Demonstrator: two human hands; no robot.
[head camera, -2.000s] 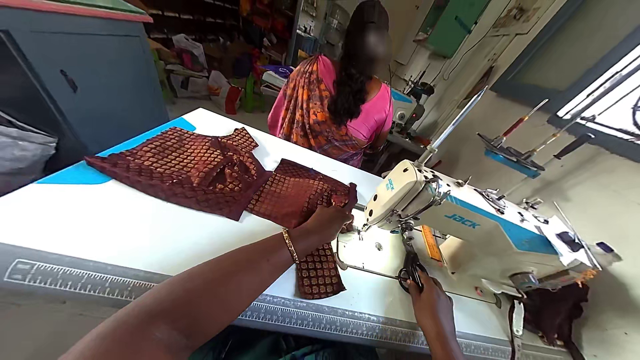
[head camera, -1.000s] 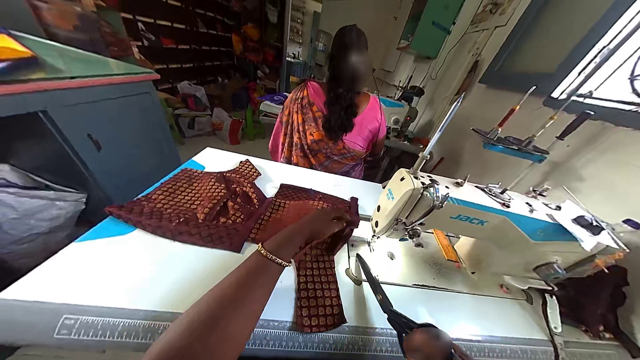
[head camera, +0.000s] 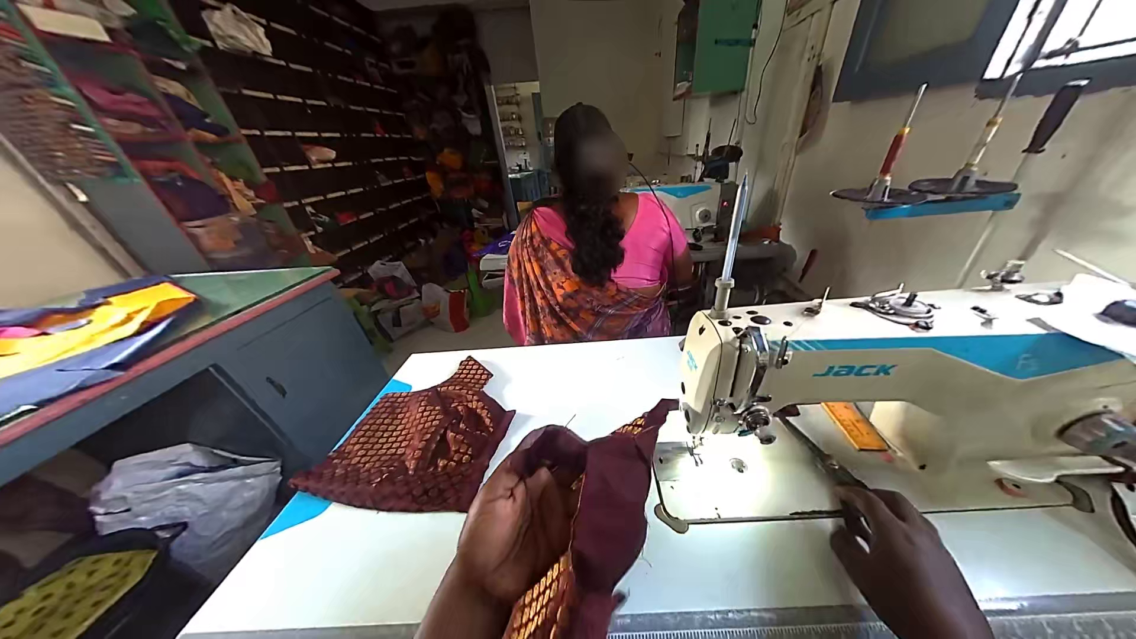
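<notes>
My left hand (head camera: 524, 510) is closed on a maroon-and-gold brocade piece (head camera: 611, 506), lifted in front of the needle area with its plain maroon side showing. Another brocade piece (head camera: 417, 439) lies flat on the white table to the left. Black-handled scissors (head camera: 821, 457) rest on the machine bed under the arm, blades pointing away, and my right hand (head camera: 896, 550) is at their handles; whether its fingers still grip them is unclear. The Jack sewing machine (head camera: 852, 373) stands on the right, its lamp lighting the needle plate (head camera: 723, 479).
An orange ruler (head camera: 855, 426) lies behind the scissors under the machine arm. A metal measuring scale (head camera: 737, 628) runs along the table's front edge. Beyond the table a person (head camera: 595, 257) sits facing away. At left stands a grey-blue counter (head camera: 293, 382) with folded cloth (head camera: 98, 328).
My left hand has raised and turned over the brocade piece that lay by the needle. The scissors, in my right hand near the front edge a second ago, are now under the machine arm. The view has tilted up.
</notes>
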